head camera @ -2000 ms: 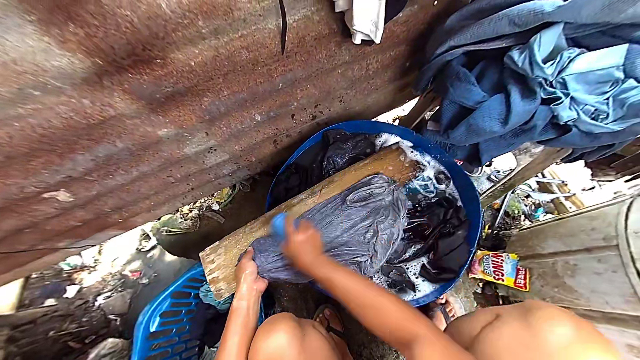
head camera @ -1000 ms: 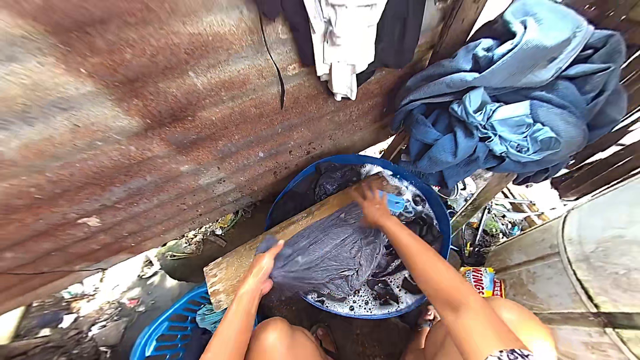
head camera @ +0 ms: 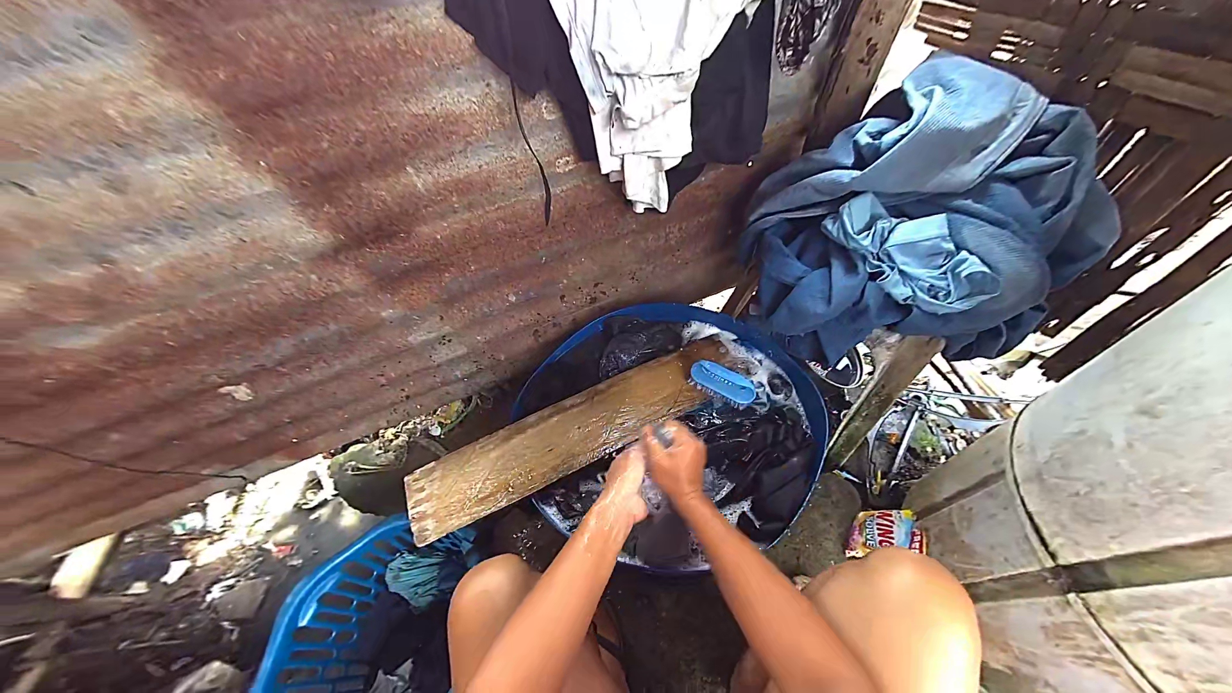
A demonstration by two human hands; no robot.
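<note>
A blue basin (head camera: pixel 815 404) holds dark wet clothes (head camera: pixel 770 462) in sudsy water. Across it lies a wooden board (head camera: pixel 568 419), its near-left end jutting past the rim. On the board's far end rests a blue scrub brush (head camera: pixel 723 382). Over the basin's near part, my left hand (head camera: pixel 628 483) and my right hand (head camera: pixel 676 462) are close together, both closed on a dark wet garment (head camera: pixel 666 534) that hangs down between them toward the water. The fingers are partly hidden and slightly blurred.
A blue plastic basket (head camera: pixel 289 616) with clothes stands at lower left. Blue fabric (head camera: pixel 924 212) is heaped at upper right. White cloth (head camera: pixel 645 106) hangs on the rusty corrugated metal wall (head camera: pixel 289 241). A detergent packet (head camera: pixel 884 532) lies right of the basin, near a large pale container (head camera: pixel 1136 443).
The dark garment, earlier spread over the board, is off it and gathered in both hands. My right hand has let go of the brush, which lies on the board. My hands have come together.
</note>
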